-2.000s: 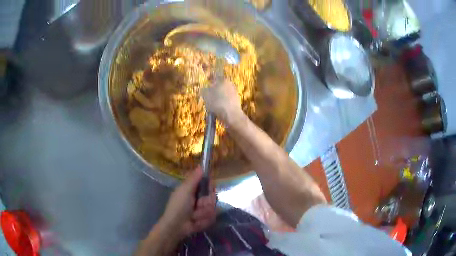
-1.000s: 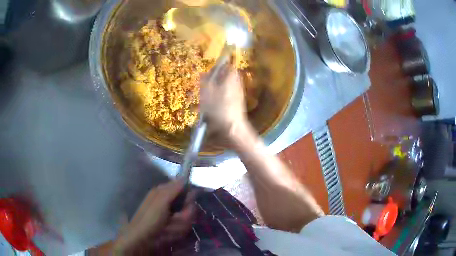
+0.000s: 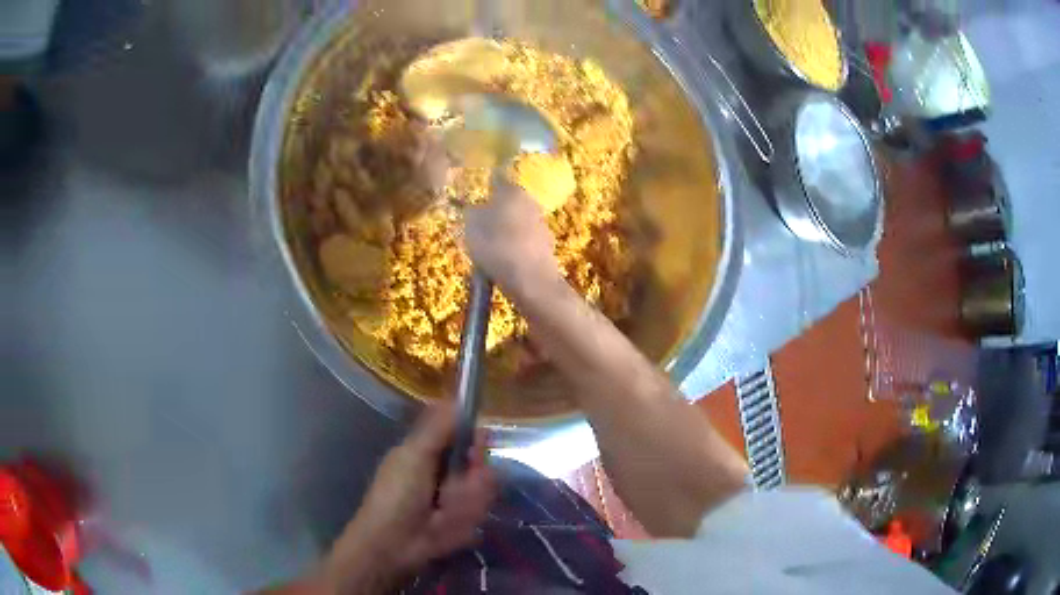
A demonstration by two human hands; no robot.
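Note:
A wide steel mixing bowl [image 3: 270,221] holds loose orange-yellow grain [image 3: 436,308] with several smooth pale clumps. My right hand [image 3: 509,236] grips the ladle's handle low, near the cup, over the middle of the bowl. My left hand [image 3: 436,494] grips the dark handle end, outside the bowl's near rim. The ladle's round metal cup [image 3: 506,126] is blurred and lies among the grain in the far half of the bowl, beside a large smooth pale piece [image 3: 465,64]. My right fingers are blurred.
An empty-looking mesh sieve [image 3: 837,172] and a sieve filled with yellow grain [image 3: 802,41] stand right of the bowl. A red plastic scoop [image 3: 35,523] is at the lower left. A floor drain grate [image 3: 761,428] crosses the red-brown floor at the right.
Compared with one second ago, the view has shifted, so the bowl sits lower and further right. The ladle handle stands more upright in view. Both hands still hold it, and more pale pieces show around the cup.

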